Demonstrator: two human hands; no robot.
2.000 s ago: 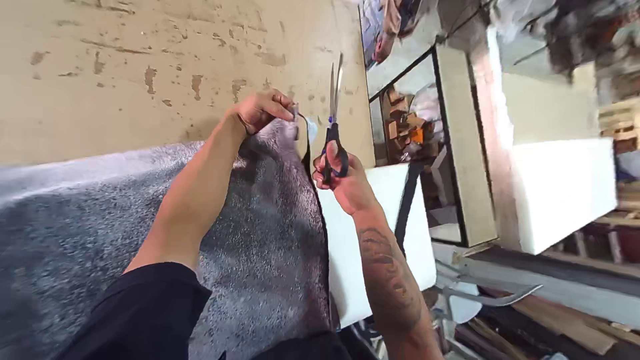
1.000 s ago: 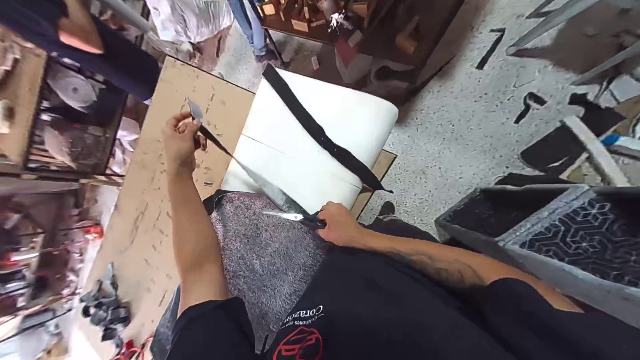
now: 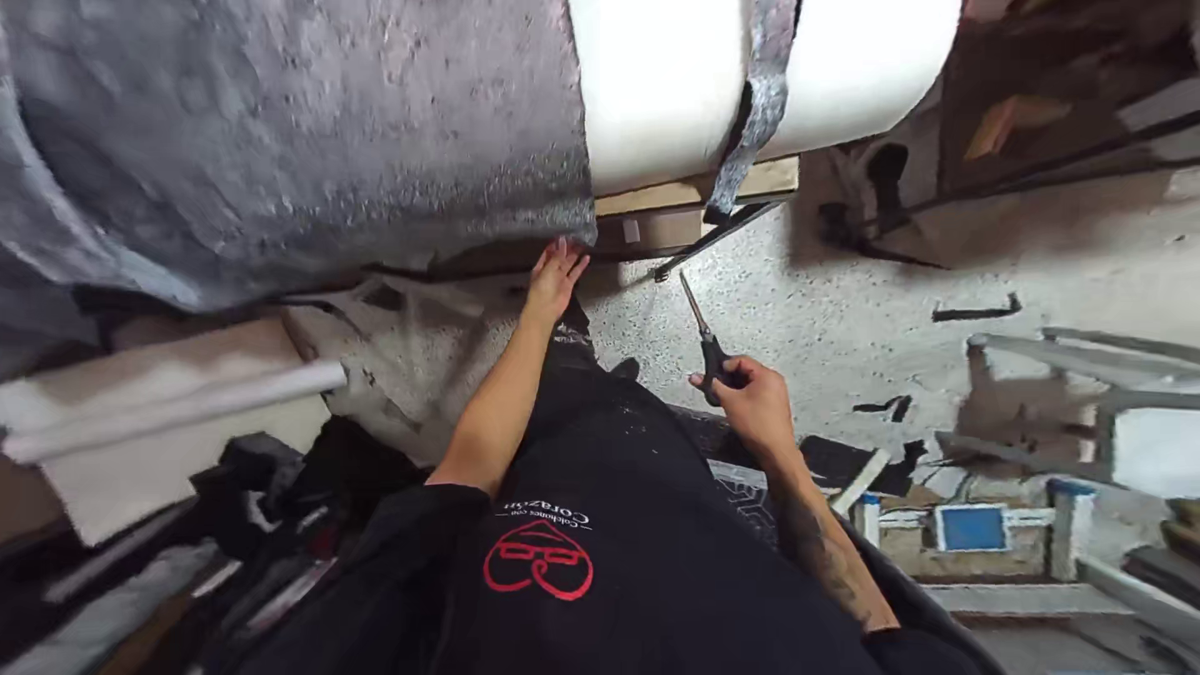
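Observation:
Grey textured fabric [image 3: 403, 122] covers the upper left of the head view and hangs over the table edge. My left hand [image 3: 560, 272] touches its lower right corner; whether the fingers pinch the cloth is hard to tell. Black-handled scissors [image 3: 710, 352] are in my right hand [image 3: 750, 394], blades pointing up and away, their tips a short way to the right of my left hand and apart from the fabric. Beside the fabric lies a white padded piece [image 3: 666, 94], with a narrow grey fabric strip [image 3: 764, 103] draped across it and down past the table edge.
The wooden table edge [image 3: 656, 199] runs under the white piece. Dark scraps [image 3: 975, 311] lie on the speckled floor [image 3: 844, 328]. Metal and white frames [image 3: 1059, 506] stand at the lower right. A pale roll [image 3: 178, 408] and dark cloth [image 3: 272, 478] are at the lower left.
The view has swung strongly. My left hand, raised with a dark strip a second ago, is now at the fabric's corner. The scissors in my right hand have moved off the fabric.

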